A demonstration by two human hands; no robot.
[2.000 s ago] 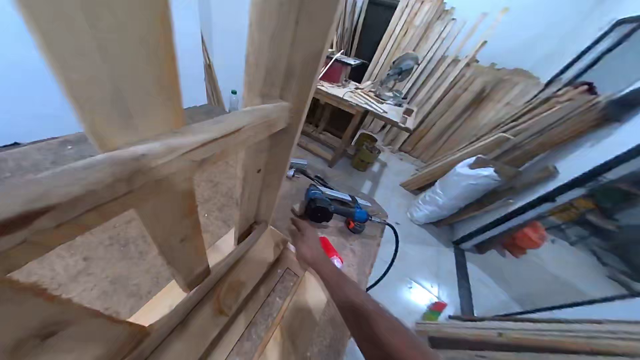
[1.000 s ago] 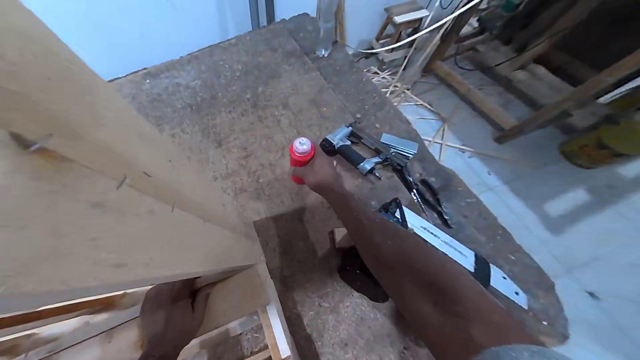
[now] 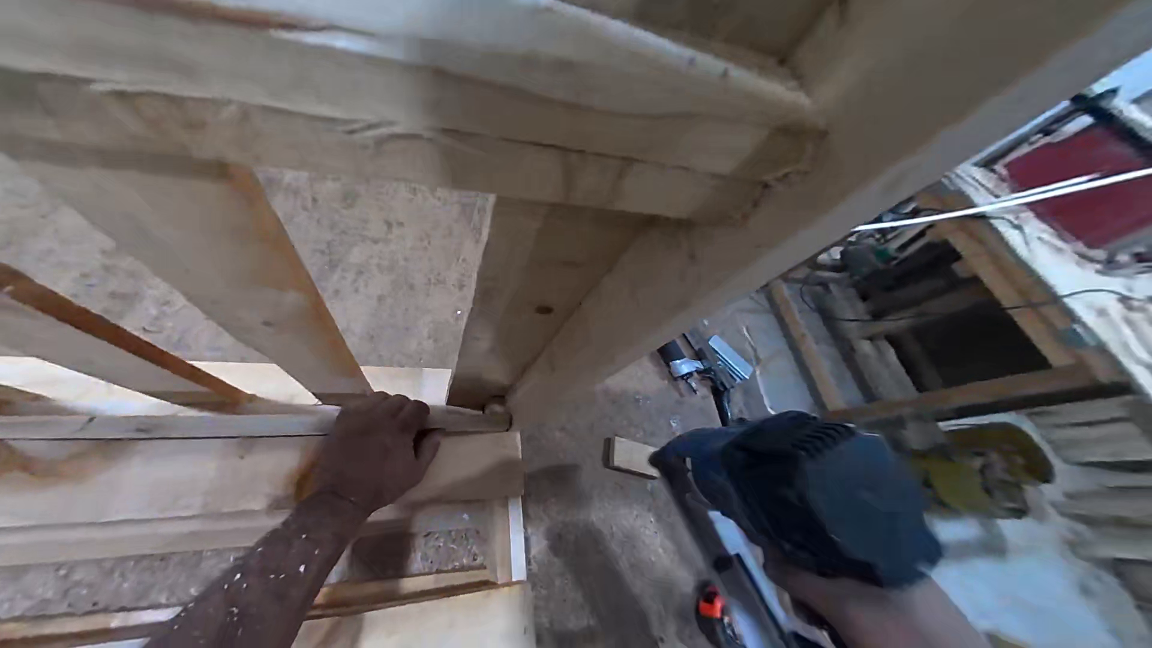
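Observation:
My left hand (image 3: pixel 373 454) grips the lower rail (image 3: pixel 243 425) of a slatted wooden frame, thumb and fingers curled over its edge near the corner post (image 3: pixel 711 270). At the lower right my right hand (image 3: pixel 864 603) holds a dark blue pneumatic nail gun (image 3: pixel 810 495) with a long magazine, slightly blurred. The tool is right of the post and does not touch the frame. A small wood block (image 3: pixel 630 457) lies on the work surface just left of the tool's nose. Part of my right hand is hidden behind the tool body.
A smaller nailer (image 3: pixel 681 362) and a metal strip (image 3: pixel 730 357) lie beyond the post. A tape measure (image 3: pixel 713 607) is at the bottom. Farther right stand a wooden workbench (image 3: pixel 972 396) and a yellow bucket (image 3: pixel 981 468). The frame's upper rail (image 3: pixel 432 117) crosses overhead.
A second ago my right hand was at a red bottle; now it holds the nail gun. My left hand shows on top of the rail. The view has swung.

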